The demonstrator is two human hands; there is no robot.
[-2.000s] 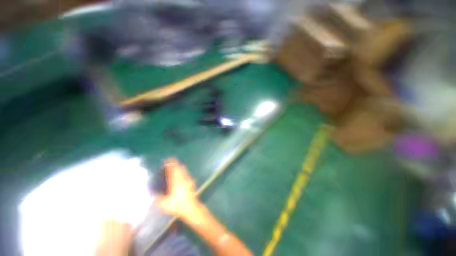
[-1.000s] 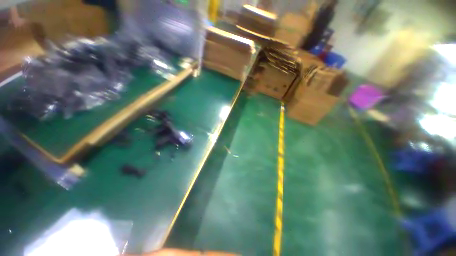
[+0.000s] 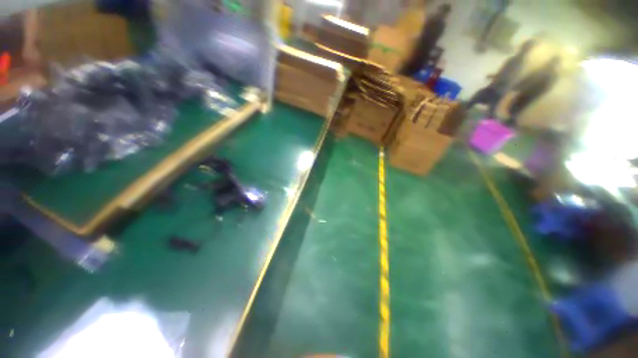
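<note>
The overexposed white stack (image 3: 115, 335) lies on the green bench at the bottom left, with clear film at its right edge. A small group of black parts (image 3: 227, 189) lies on the bench beyond it, and a small dark piece (image 3: 184, 243) lies apart, nearer the stack. A shiny grey-black heap of bagged units (image 3: 105, 115) lies inside the yellow-tan frame (image 3: 175, 161). Only a skin-coloured sliver (image 3: 325, 356) shows at the bottom edge, perhaps my right hand or forearm; any grip is hidden. My left hand is out of view.
The bench edge (image 3: 269, 252) runs from bottom centre up to cartons (image 3: 423, 143). Right of it is green floor with yellow lines (image 3: 383, 259). A pink container (image 3: 491, 135), blue stools (image 3: 594, 318) and blurred people's legs (image 3: 521, 80) show at the right.
My hands, seen over the white stack two seconds ago, have dropped out of view except a skin-coloured sliver. The view has swung right and become sharper; the bench things look unmoved.
</note>
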